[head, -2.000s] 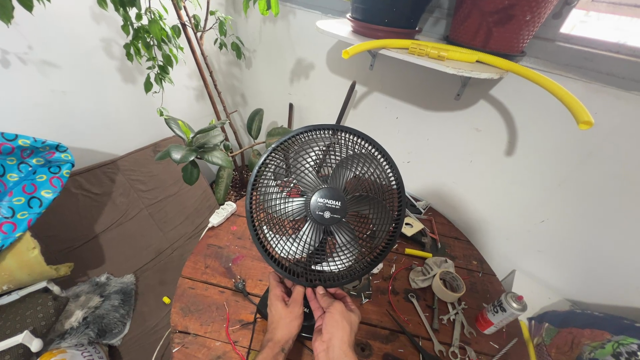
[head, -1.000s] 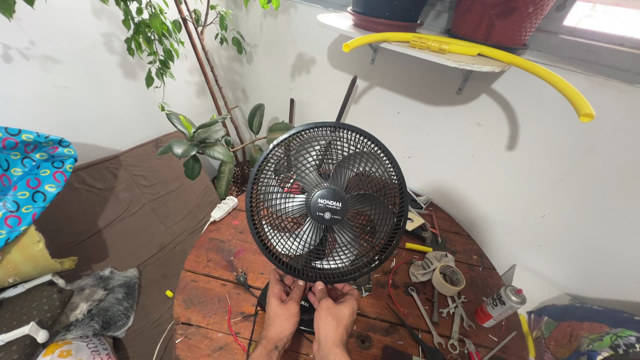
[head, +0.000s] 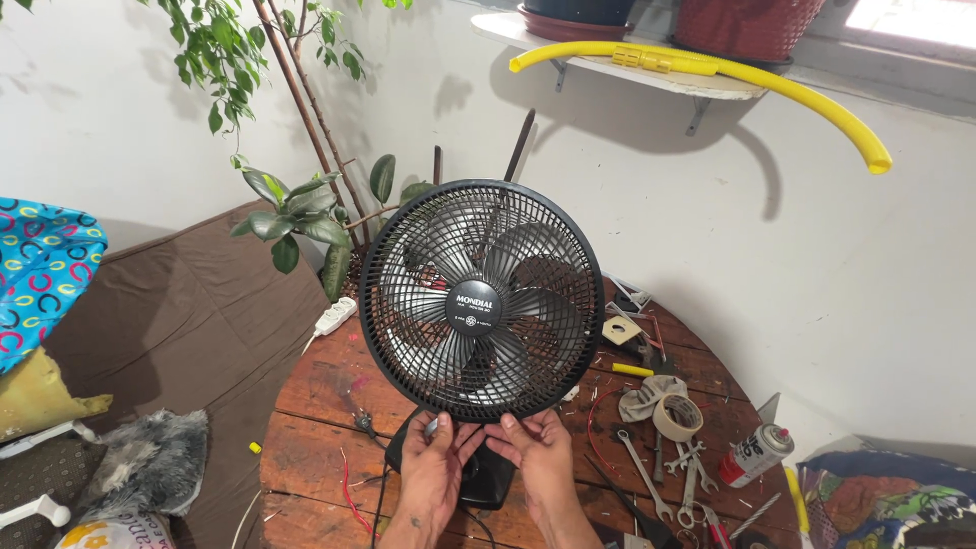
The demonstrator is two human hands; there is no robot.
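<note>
A black Mondial desk fan [head: 482, 301] stands on a round wooden table, its grille facing me and its blades visible behind the mesh. At the grille's bottom rim, my left hand [head: 432, 465] has its thumb against the left part, with a small greyish piece between thumb and fingers that I cannot make out. My right hand [head: 537, 465] touches the same rim just to the right, thumb in front and fingers curled beneath. Below and behind both hands shows the black fan base [head: 488, 480]. The fan's neck is mostly hidden.
On the wooden table [head: 305, 457] lie a plug [head: 363, 419], red wire, masking tape [head: 677, 417], several wrenches [head: 648, 473] and a spray can [head: 756, 455]. A white power strip [head: 335, 316] lies at the left edge. Yellow tubing [head: 801, 88] rests on the wall shelf, beside pots.
Both hands stay at the fan's bottom rim, with small shifts of the fingers. The fan blades appear at a different angle behind the grille.
</note>
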